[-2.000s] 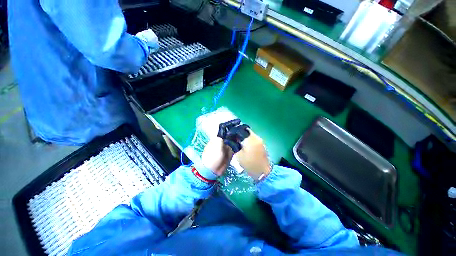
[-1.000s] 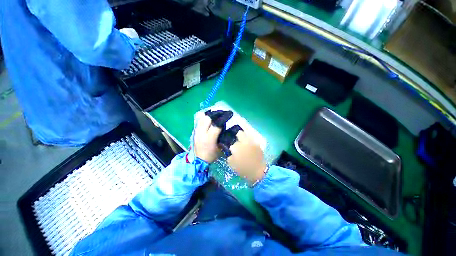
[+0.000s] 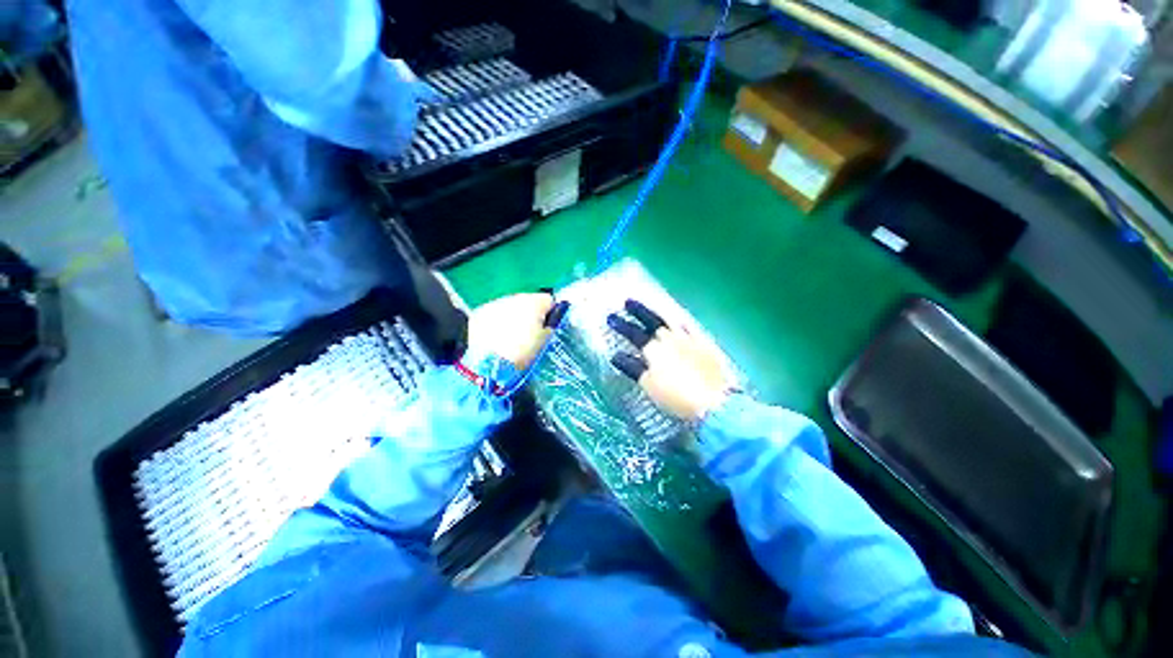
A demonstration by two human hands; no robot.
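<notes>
A clear ribbed blister tray (image 3: pixel 654 414) in shiny plastic wrap (image 3: pixel 585 409) lies on the green mat in front of me. My left hand (image 3: pixel 512 329) is at its left edge, fingers bent, with a black finger cot at the tip; whether it pinches the plastic cannot be made out. My right hand (image 3: pixel 672 364) lies over the tray, palm down, black-tipped fingers apart. Glare hides the far part of the tray. A red bracelet is on my left wrist.
A black tote (image 3: pixel 113 486) with rows of silvery-white pieces is at lower left. A person in a blue smock (image 3: pixel 238 167) stands by another black tote (image 3: pixel 495 212). A steel tray (image 3: pixel 978 450), a brown carton (image 3: pixel 813 135) and a flat black tray (image 3: pixel 936 221) are at right. A blue coiled cord (image 3: pixel 663 161) hangs behind.
My hands have moved apart, the left to the tray's left edge, the right flat over the tray. More of the tray and wrap shows. The view has shifted left.
</notes>
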